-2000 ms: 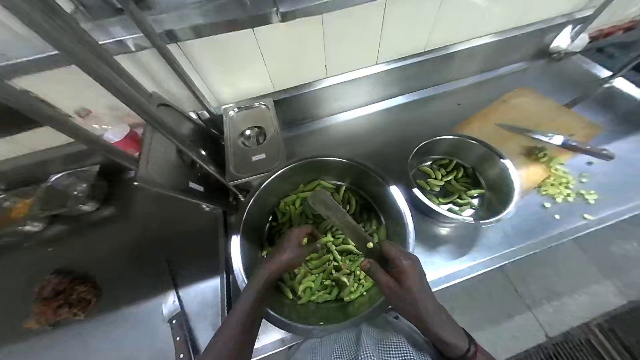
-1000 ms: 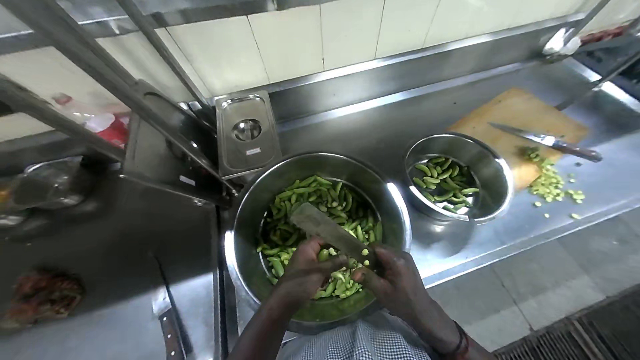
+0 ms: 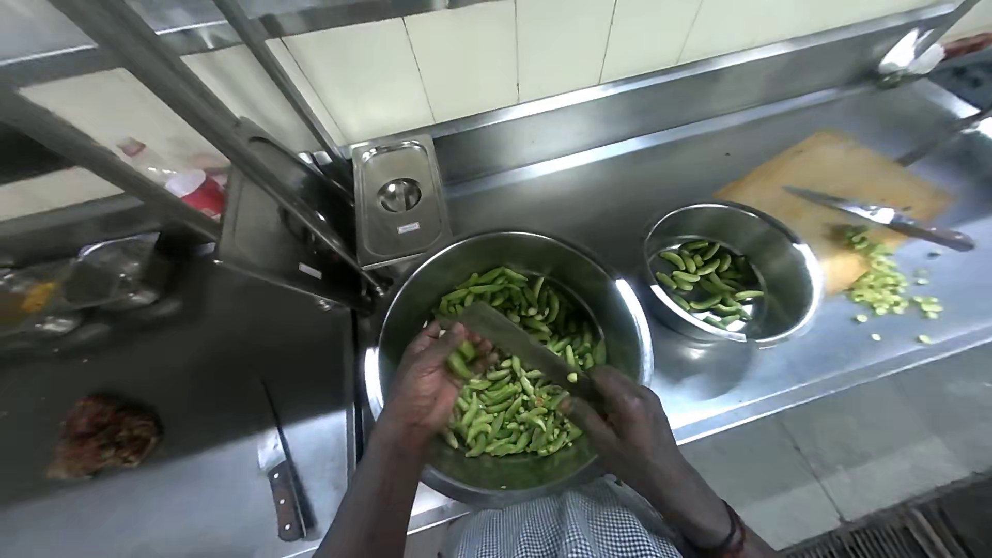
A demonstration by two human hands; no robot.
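My left hand (image 3: 438,380) holds a few green finger-shaped vegetables over a large round steel pot (image 3: 637,341). My right hand (image 3: 624,418) grips a wide-bladed knife (image 3: 519,341), its blade slanting up and left across the pot, its tip close to my left fingers. A small cut piece sticks to the blade near my right hand. Many green vegetables (image 3: 504,411) lie in the pot below both hands. To the right, a smaller steel bowl (image 3: 806,291) contains more of them.
A wooden cutting board (image 3: 821,170) bears a second knife (image 3: 876,213), with cut ends (image 3: 883,279) beside it. A lidded steel container (image 3: 399,225) stands behind the pot. On the left counter are another knife (image 3: 283,480) and a reddish-brown clump (image 3: 108,434). Metal shelf posts rise at upper left.
My left hand has drawn back to the left from the knife and my right hand, and vegetables now show in its fingers. The knife stays in my right hand.
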